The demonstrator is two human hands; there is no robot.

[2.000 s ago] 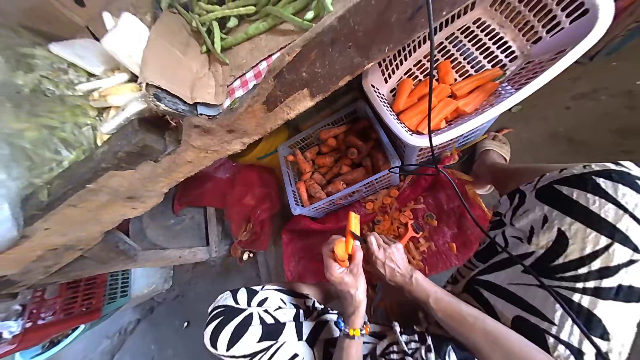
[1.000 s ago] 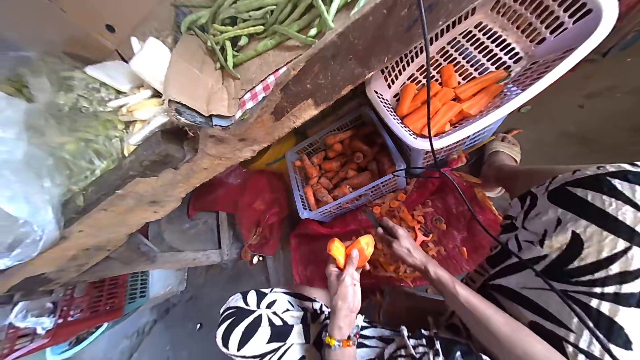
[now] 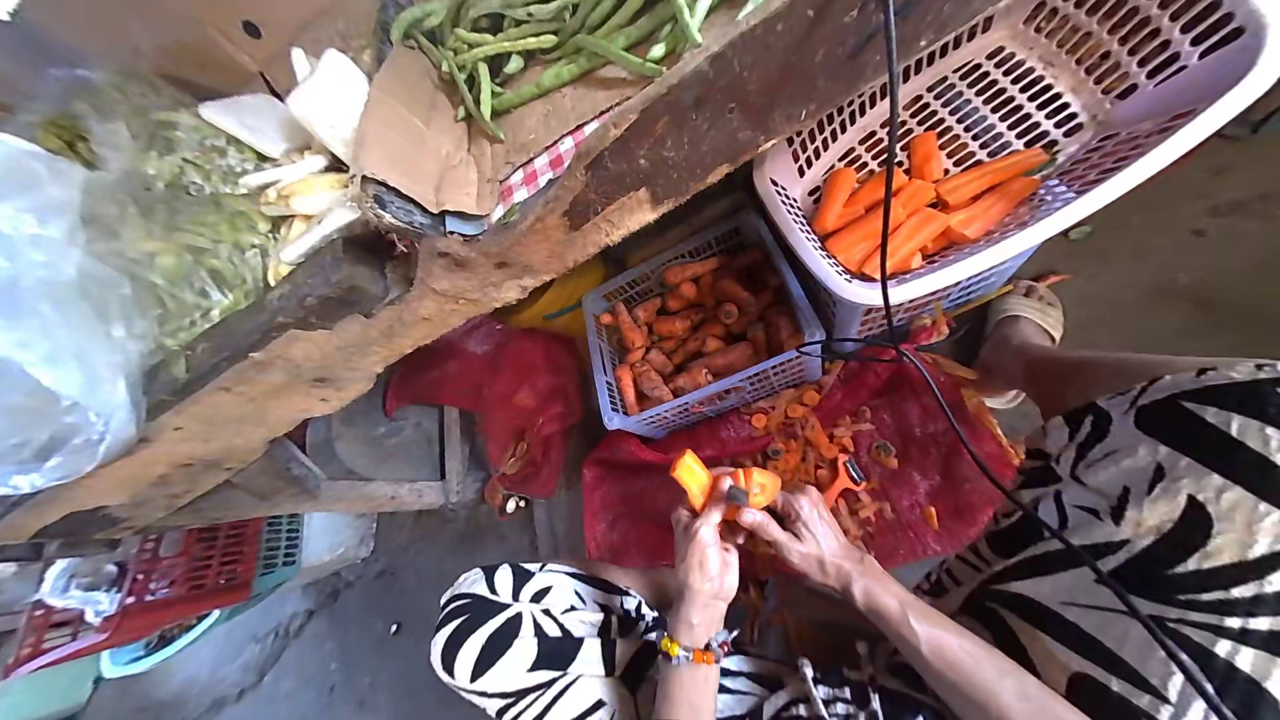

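Observation:
My left hand (image 3: 706, 555), with a beaded bracelet at its wrist, grips peeled carrot pieces (image 3: 692, 478) over the red mesh sack. Against it, my right hand (image 3: 812, 535) is closed on a small knife; a short dark part of its blade (image 3: 737, 495) shows at the carrot, and the handle is hidden. An orange peeler (image 3: 848, 478) lies just beyond my right hand on carrot peelings and cut ends (image 3: 795, 425). Unpeeled carrots (image 3: 690, 335) fill part of a blue-grey plastic crate (image 3: 700, 408). Peeled carrots (image 3: 905, 225) rest in a pale pink basket (image 3: 1130, 235).
A rough wooden table edge (image 3: 480, 270) crosses above, with green beans (image 3: 560, 50) on cardboard. A black cable (image 3: 960, 410) hangs across the view. The red mesh sack (image 3: 630, 500) lies below the crate. A sandaled foot (image 3: 1025, 325) is beside the basket.
My right hand, near the crate's lower edge with the dark blade a second ago, has come back against the carrot in my left hand.

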